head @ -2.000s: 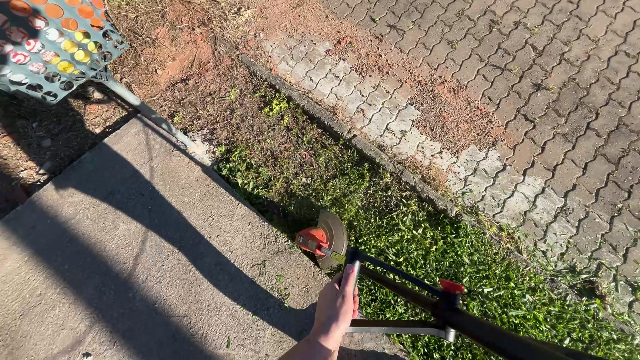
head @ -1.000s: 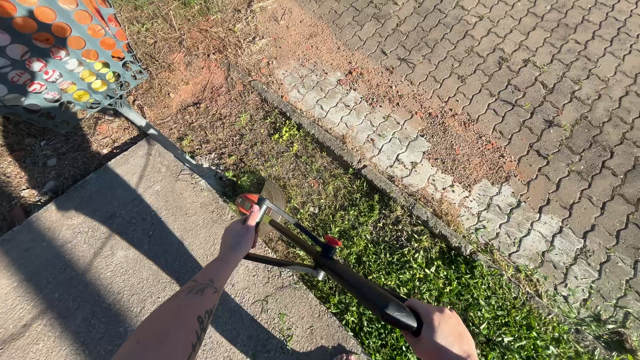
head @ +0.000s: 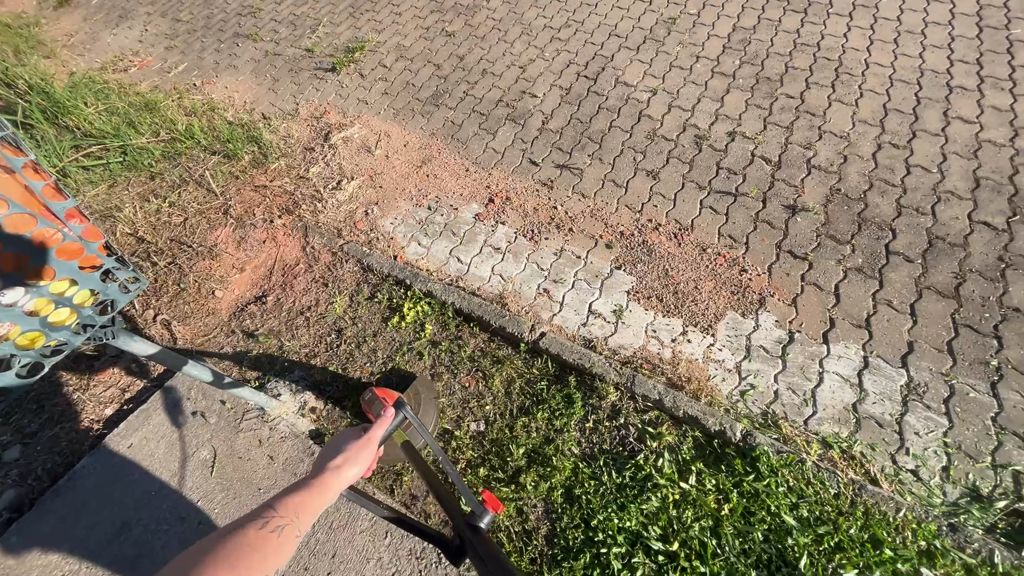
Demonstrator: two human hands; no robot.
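My left hand (head: 352,454) is closed around the front loop handle of a string trimmer (head: 438,480) at the lower centre. The trimmer's black shaft runs down to the bottom edge, with a red knob (head: 491,502) on the handle bracket. Beyond my hand is its red and black head with a translucent guard (head: 422,406), over the low weeds (head: 512,416) beside the concrete slab (head: 264,496). Whether the head touches the ground cannot be told. My right hand is out of the frame.
A perforated metal basket (head: 64,280) with colourful contents stands at the left on a grey metal post (head: 192,368). A concrete curb (head: 560,348) separates the weeds from interlocking pavers (head: 720,104), where reddish gravel (head: 688,272) lies. Taller grass (head: 120,128) grows at the upper left.
The right hand, seen on the trimmer's rear part one second ago, has left the view. The trimmer head has moved along the slab's edge toward the post since two seconds ago. The view has tilted up.
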